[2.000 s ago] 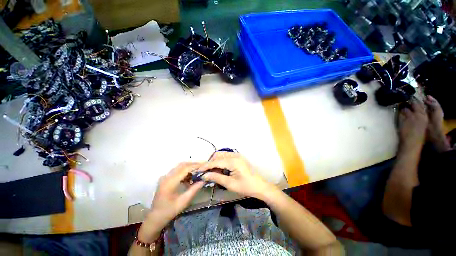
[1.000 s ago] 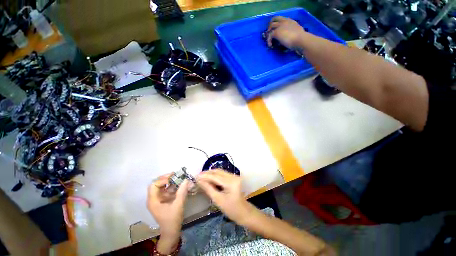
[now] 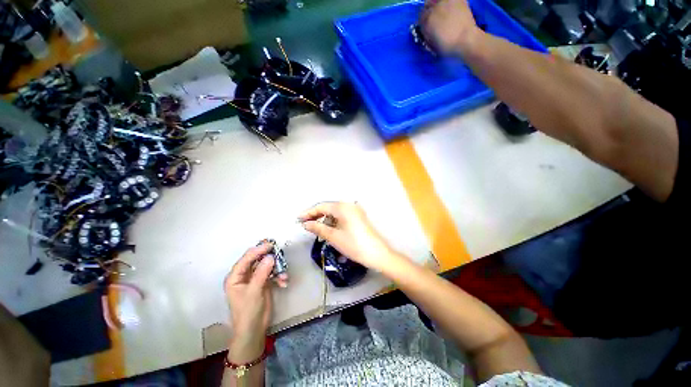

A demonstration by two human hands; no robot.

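Observation:
My left hand [image 3: 250, 281] holds a small silver-black camera module [image 3: 277, 259] upright between thumb and fingers, just above the pale board. My right hand [image 3: 345, 230] is to its right and slightly higher, with thumb and fingertips pinched at a tiny pale end, perhaps a connector plug [image 3: 303, 220]; it is too small to tell. A round black dome housing [image 3: 341, 270] lies on the board under and beside my right hand, partly hidden by it. A thin lead wire [image 3: 325, 283] runs down from the housing towards the board's front edge.
A tangled pile of ring-shaped boards [image 3: 98, 234] lies left, with pink-handled pliers [image 3: 112, 306] before it. Black housings with wires [image 3: 265, 106] stand at the back. A co-worker's arm [image 3: 553, 98] reaches into the blue bin [image 3: 401, 113]. A black housing [image 3: 513, 121] is under that arm.
My hands, together at the work two seconds ago, are now apart; my right hand has moved up and away from the module. The co-worker's arm has come in over the blue bin.

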